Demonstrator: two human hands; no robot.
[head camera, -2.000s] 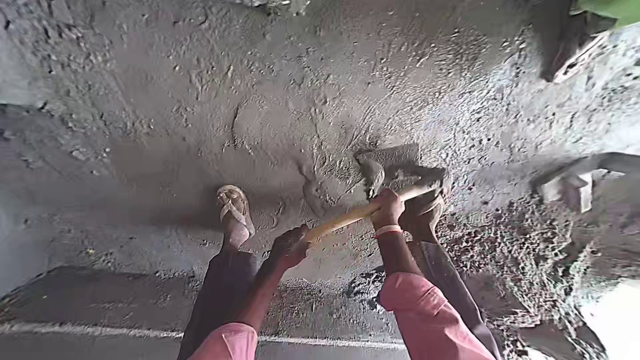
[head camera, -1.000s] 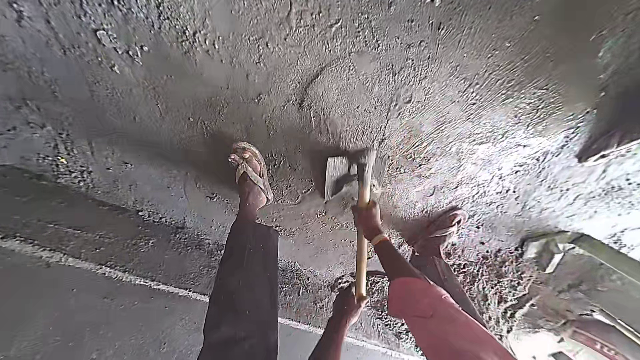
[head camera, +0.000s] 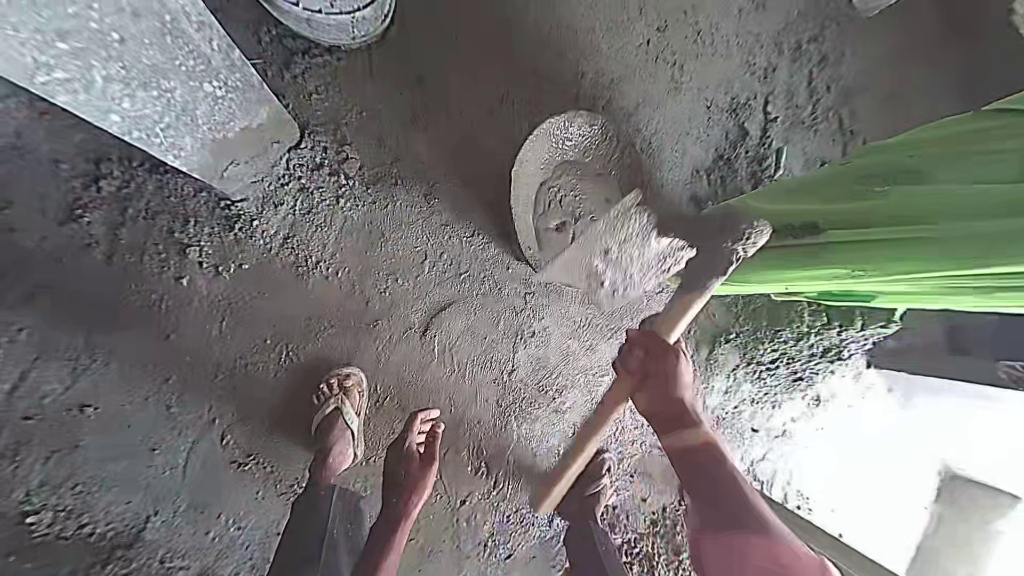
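My right hand (head camera: 658, 372) grips the wooden handle of a hoe (head camera: 588, 448) near its head. The hoe's blade (head camera: 632, 252), caked with grey mortar, is tilted over the near edge of a round shallow pan (head camera: 524, 192). Wet mortar (head camera: 572, 200) lies in the pan. My left hand (head camera: 414, 460) is off the handle, empty, with its fingers a little curled and apart, above the ground beside my sandalled left foot (head camera: 342, 404). The handle's lower end passes over my right foot.
A pale slab (head camera: 152, 88) lies at the upper left, near a round, mortar-covered rim (head camera: 336, 20). Green cloth (head camera: 896, 216), apparently worn by another person, hangs at the right. Rough grey mortar covers the ground (head camera: 200, 320).
My left hand has let go of the hoe handle. My right hand still holds it, and the blade is now at the pan. The view has shifted greatly, bringing the pan, slab and green cloth in.
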